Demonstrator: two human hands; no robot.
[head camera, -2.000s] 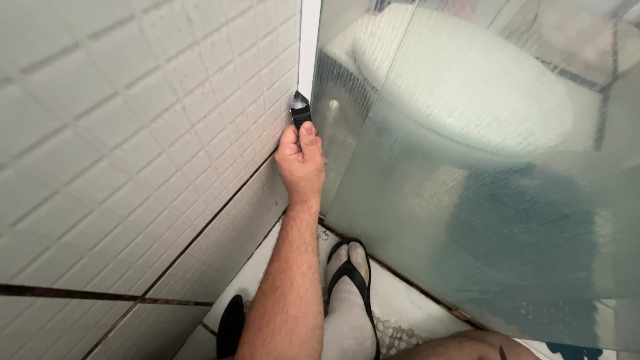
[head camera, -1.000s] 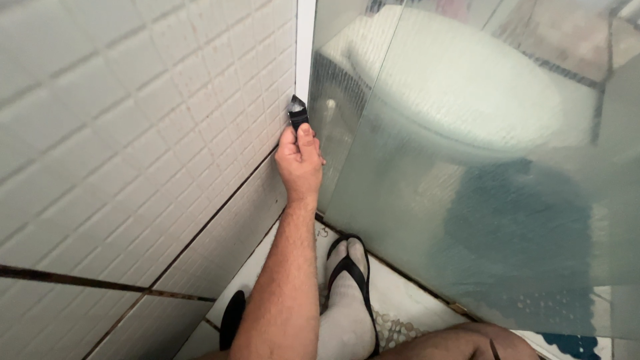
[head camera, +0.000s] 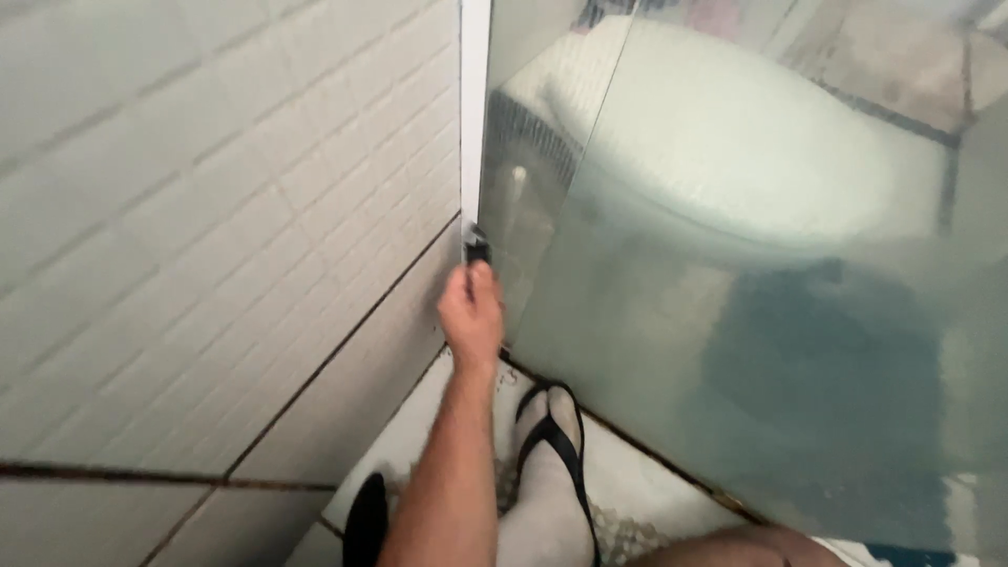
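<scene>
My left hand (head camera: 472, 311) grips a small black-handled tool (head camera: 477, 250) with a greyish tip. The tip rests at or very near the lower part of a white vertical strip (head camera: 474, 102), in the corner between the tiled wall (head camera: 315, 197) and a glass panel (head camera: 614, 315). Blur hides the exact shape of the tip and whether it touches. Thumb and fingers are closed around the handle. My right hand is out of view.
A foot in a black flip-flop (head camera: 563, 449) stands beside the dark-stained edge below the glass. Part of another black sandal (head camera: 366, 516) shows left of my forearm. Through the wet glass, a pale rounded fixture (head camera: 732, 134) and a blue-green mat (head camera: 827, 394) are visible.
My left hand has moved down along the white strip with the tool. The tip was above the wall's dark grout line and is now near or just below its level.
</scene>
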